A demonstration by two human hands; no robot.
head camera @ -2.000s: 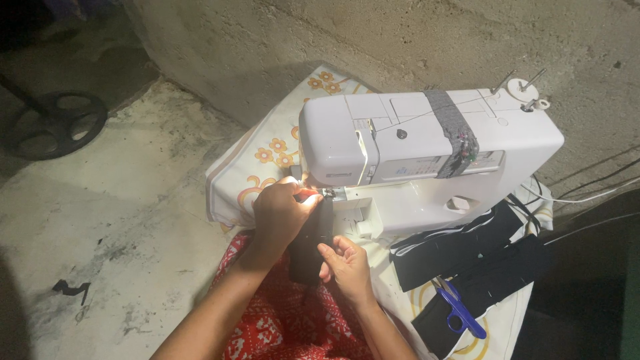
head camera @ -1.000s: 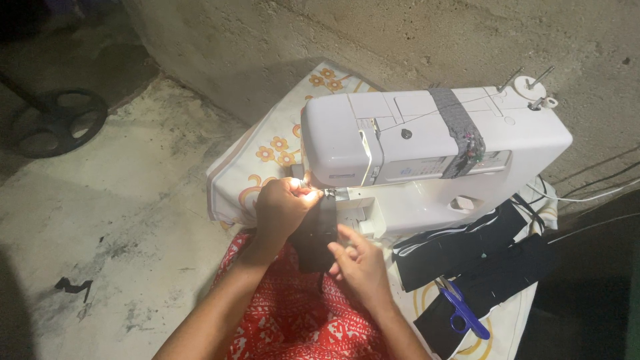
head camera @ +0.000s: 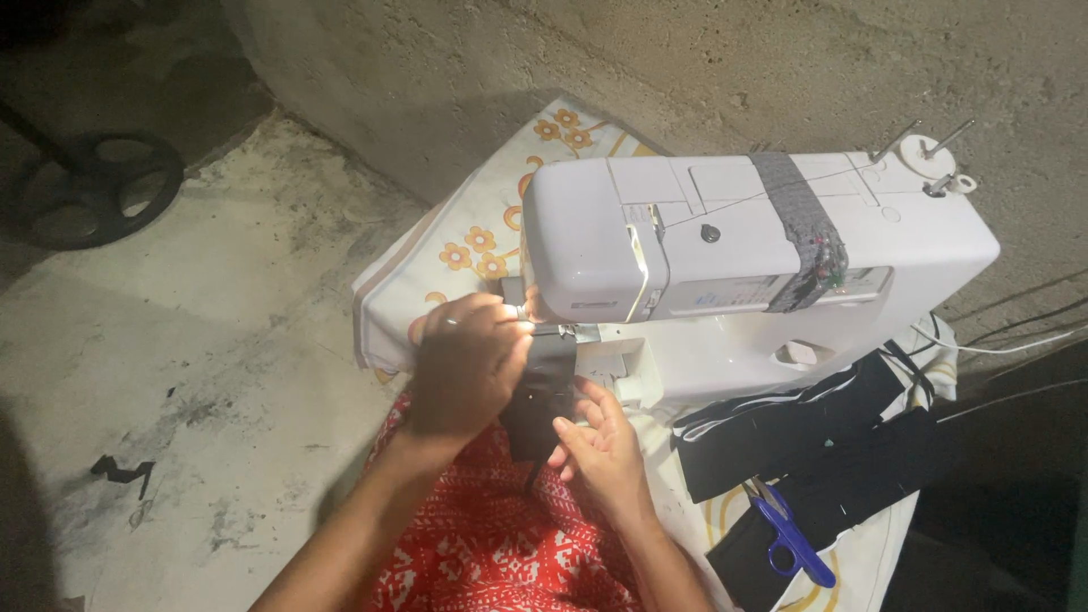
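Observation:
A white sewing machine stands on a table with a floral cloth. Black fabric lies under its needle area and hangs toward my lap. My left hand is at the needle area, over the fabric's left edge, fingers bent together near the presser foot; what its fingertips hold is hidden. Beside the fabric's right edge is my right hand, palm partly turned up, fingers curled and apart, with nothing seen gripped. A grey pincushion band with pins wraps the machine's arm.
Right of the hands, more black fabric pieces with white edging lie on the floral tablecloth. Blue-handled thread snips rest on them. A white cord runs off right. Behind is a rough concrete wall; a black wheel-like base stands far left.
My right hand held the black fabric's edge two seconds ago and has since come off it, now with its palm turned up more. My left hand stays by the needle area.

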